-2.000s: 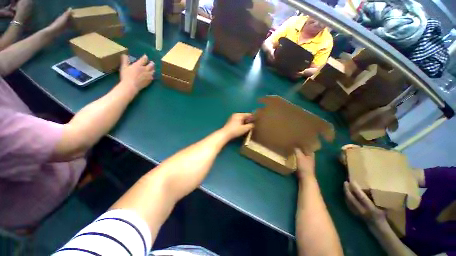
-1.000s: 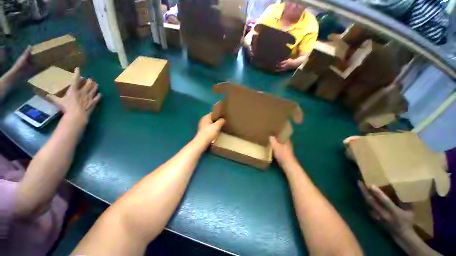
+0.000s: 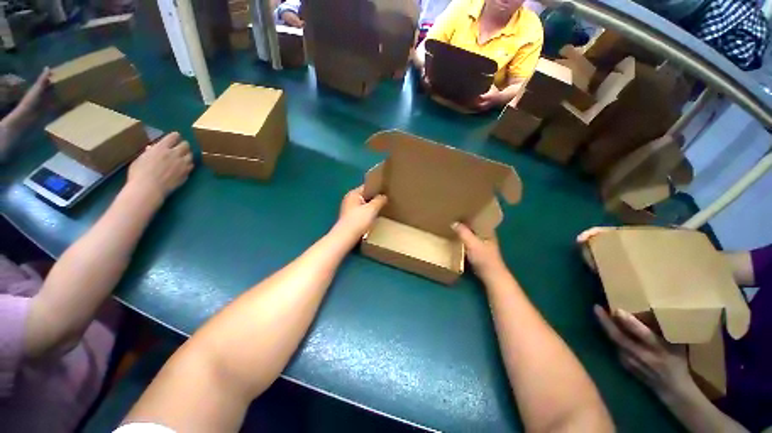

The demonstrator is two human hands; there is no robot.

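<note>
An open brown mailer box (image 3: 413, 252) sits on the green table in front of me, its tray low and its lid (image 3: 436, 182) raised at the back. Rounded ears stick out at the lid's top corners. My left hand (image 3: 361, 211) grips the box's left side near the lid hinge, thumb inside. My right hand (image 3: 476, 248) grips the right side, thumb over the tray wall. The fingers outside the walls are partly hidden.
Two stacked closed boxes (image 3: 241, 131) stand left. A neighbour's hand is beside a box (image 3: 97, 135) on a digital scale (image 3: 63, 180). At right another person holds an open box (image 3: 669, 275). Open boxes (image 3: 584, 101) cluster across the table, below a metal rail (image 3: 677, 55).
The view has shifted right, then steadied. Both my hands stay on the open box. The left neighbour's hand has moved off the box on the scale to beside it.
</note>
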